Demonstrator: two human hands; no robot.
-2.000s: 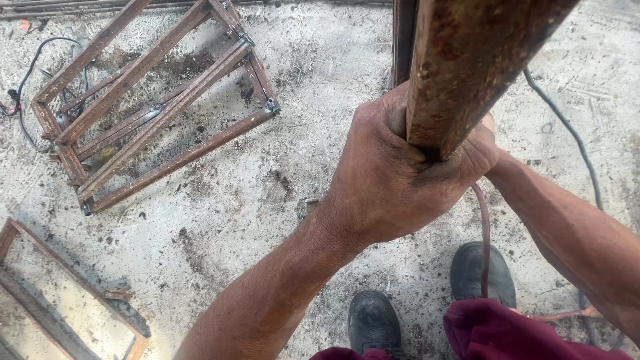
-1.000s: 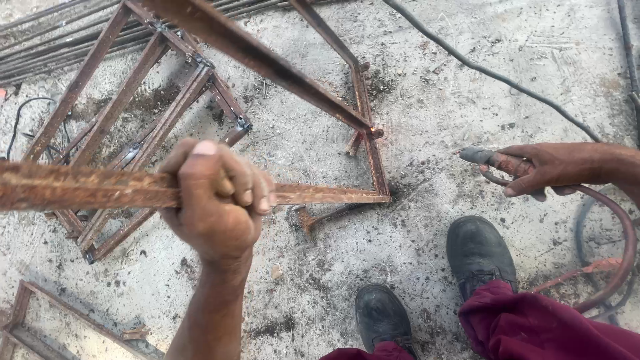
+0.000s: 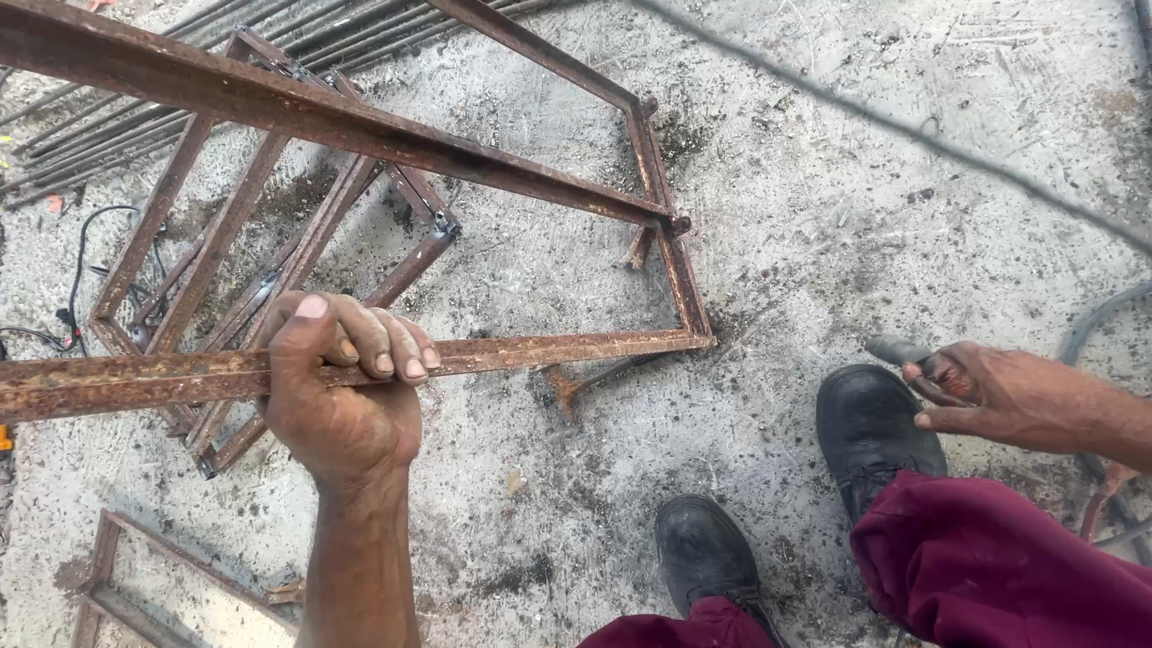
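My left hand (image 3: 346, 387) is closed around the rusty angle-iron side (image 3: 531, 353) of a large steel frame. Another long bar (image 3: 396, 148) of that frame slants above the hand, and both meet a crosspiece (image 3: 670, 238) low over the concrete. My right hand (image 3: 1008, 396) is at the right, beside a black boot (image 3: 877, 432) and apart from the frame. A dark grey, rounded piece (image 3: 898, 350) shows at its fingertips; whether it is gripped or covers a finger is unclear. Under the near bar lies a hammer-like tool (image 3: 569, 389), partly hidden.
A second rusty frame (image 3: 220, 243) lies behind my left hand, and another (image 3: 189, 562) at the lower left. Long thin steel rods (image 3: 117, 135) are stacked at the upper left. Cables (image 3: 900, 130) cross the concrete at the right, near my boots (image 3: 706, 549).
Two seconds ago both hands were together at a rusty bar; they are now apart, my right hand off to the right. Since one second ago, the cable that looped from my right hand has dropped lower.
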